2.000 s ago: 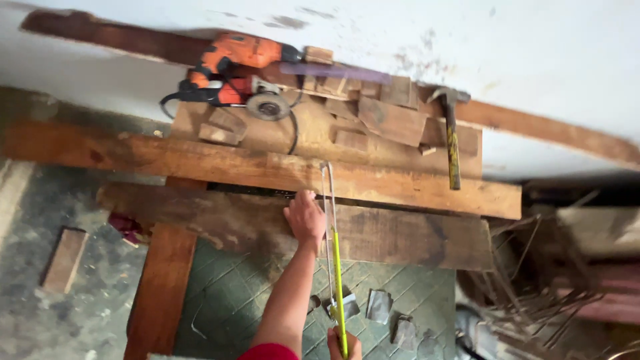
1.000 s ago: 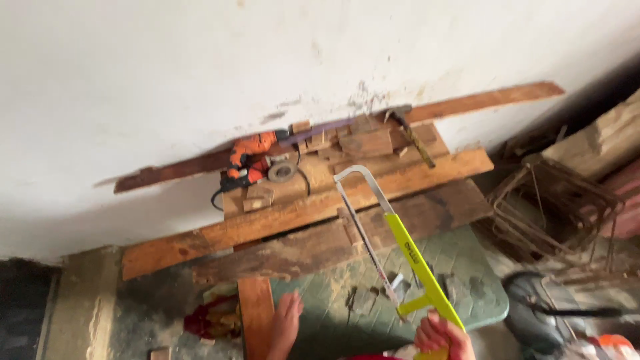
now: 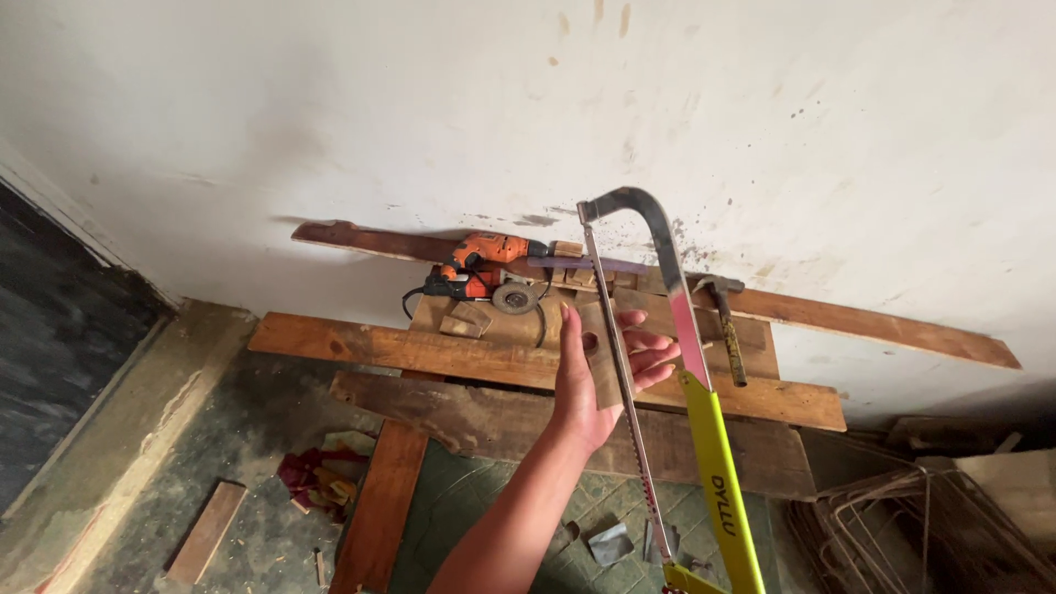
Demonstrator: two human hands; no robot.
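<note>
My left hand [image 3: 582, 396] is raised palm toward me, with a small flat wood piece [image 3: 609, 367] that has a dark round spot lying in it between thumb and fingers. A yellow-green Dyllu bow saw [image 3: 726, 478] stands upright in front of it; its toothed blade [image 3: 620, 371] crosses over the wood piece and palm. The saw's handle runs out at the bottom edge, and my right hand is not visible. Behind the hand, a light wooden plank [image 3: 462, 351] and a darker rough plank [image 3: 511, 421] lie across a green table [image 3: 462, 495].
An orange drill [image 3: 495, 247], a red angle grinder [image 3: 474, 285] with a disc, wood offcuts [image 3: 466, 320] and a claw hammer [image 3: 728, 330] lie toward the wall. Wire frames [image 3: 874, 511] are at right. A cloth [image 3: 318, 478] and wood block [image 3: 208, 532] lie on the floor at left.
My left hand has come up from low over the table and now holds a small wood piece. The saw stands more upright, and my right hand has gone out of view.
</note>
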